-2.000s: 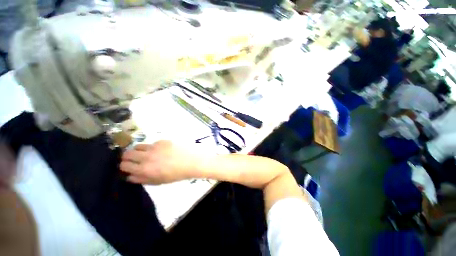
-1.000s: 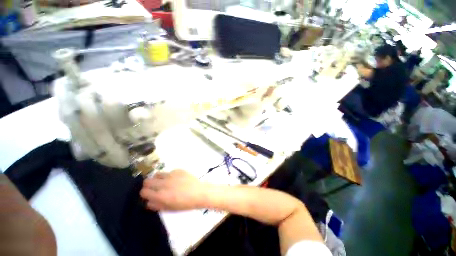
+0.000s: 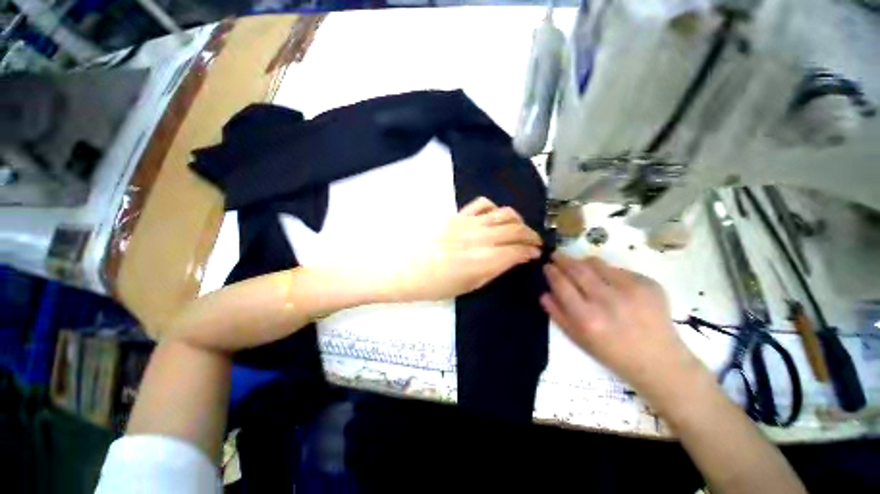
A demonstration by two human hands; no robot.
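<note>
The black garment piece (image 3: 497, 333) curves across the white table, its upper part looped to the left and its lower end over the front edge. My left hand (image 3: 482, 246) lies on the strip with fingertips at its right edge. My right hand (image 3: 603, 309) pinches that edge, just below the presser foot area. Both hands' fingertips nearly meet. The sewing machine head (image 3: 627, 116) stands above; the needle itself is not clear. A small tan block (image 3: 570, 221) sits beside the cloth edge.
Shears (image 3: 757, 328) with black handles lie right of my right hand. Beside them are a black-handled screwdriver (image 3: 839, 367) and an orange-handled tool (image 3: 809, 340). A brown taped board (image 3: 178, 193) is at left. A printed ruler (image 3: 386, 349) runs along the front edge.
The view has swung left and down, away from the aisle. My left arm now reaches over the table with its hand on the cloth. My right hand remains at the cloth edge.
</note>
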